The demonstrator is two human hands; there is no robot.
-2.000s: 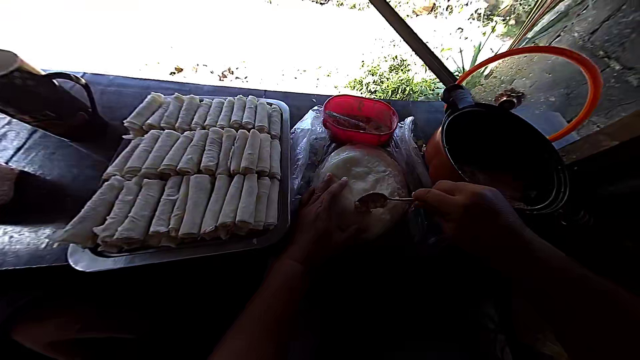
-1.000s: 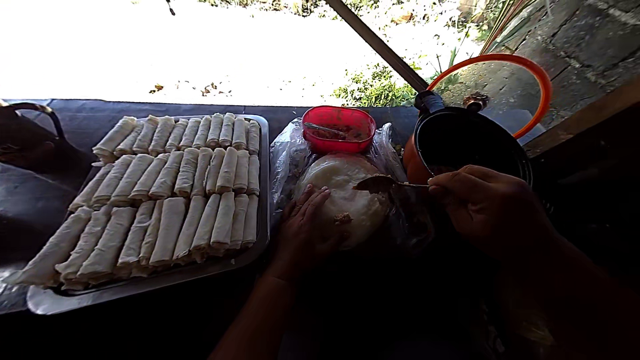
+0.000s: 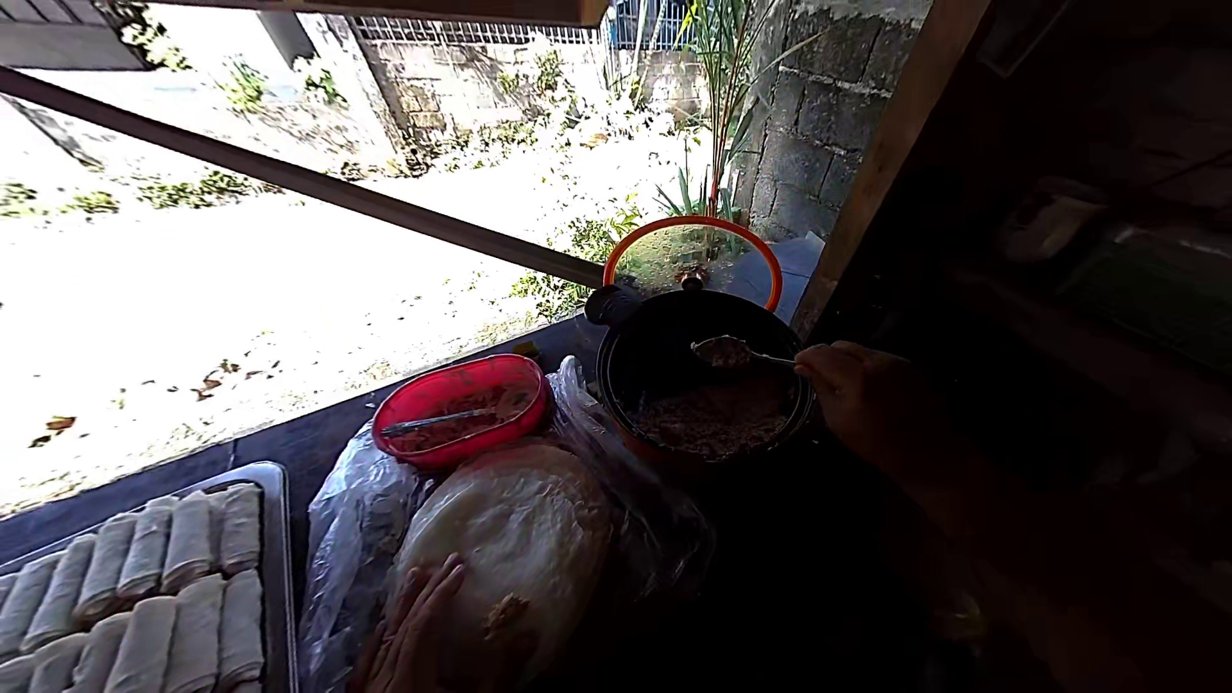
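Observation:
My right hand [image 3: 852,395] grips the handle of a metal spoon [image 3: 727,352], whose bowl carries some filling over a dark pot [image 3: 616,423]. Ground filling [image 3: 717,419] covers part of the pot's bottom. My left hand [image 3: 414,626] lies flat, fingers slightly apart, on the left edge of a stack of round white wrappers [image 3: 515,529]. A small lump of filling [image 3: 505,614] rests on the top wrapper, beside that hand. Behind the stack is a red plastic bowl [image 3: 539,404] with reddish contents and a utensil [image 3: 438,422] lying in it.
At the lower left, a metal tray [image 3: 279,539] holds rows of rolled wrappers [image 3: 190,544]. Clear plastic [image 3: 351,520] lies around the stack. A glass lid with an orange rim [image 3: 773,265] stands behind the pot. A wooden post [image 3: 890,144] rises at the right.
My right hand has moved with the spoon from above the wrappers to over the pot. My left hand stays on the stack. The view has swung right and up.

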